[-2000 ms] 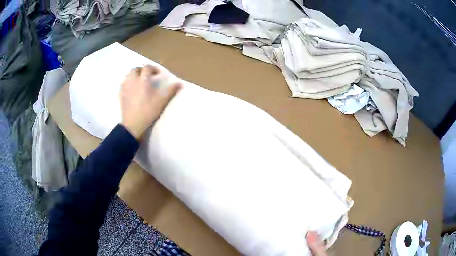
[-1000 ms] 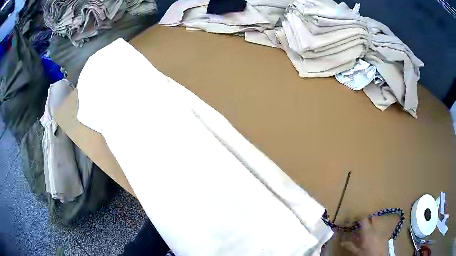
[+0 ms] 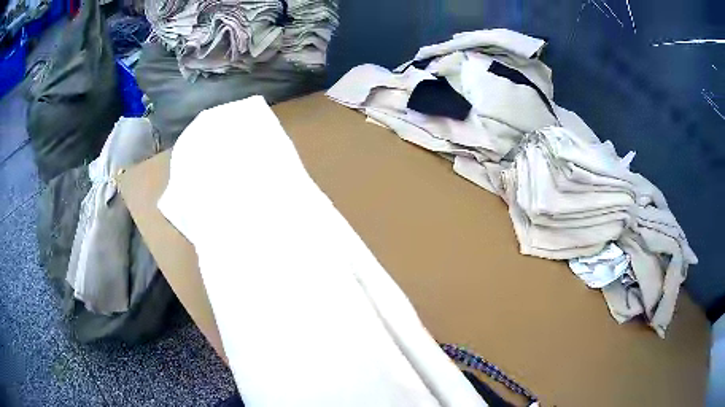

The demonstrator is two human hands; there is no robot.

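A long folded panel bundle, cream and washed out to bright white, lies slantwise on the brown table and runs out of the bottom edge. A checked tie strip, dark and narrow, comes out beside the bundle's right side near the bottom edge. A dark patch, perhaps a sleeve, lies against it. Neither of my hands can be seen; a small dark bit shows at the bottom edge left of the bundle.
A beige panel pile with a black cloth scrap and a silver crumpled patch lies along the far right edge. A tied beige bundle, sacks and a ruffled panel heap are beyond the table's left side.
The view has shifted, so the tape roll is out of the picture. My left hand has left the bundle. My right hand, blurred by the checked strip a second ago, is out of sight.
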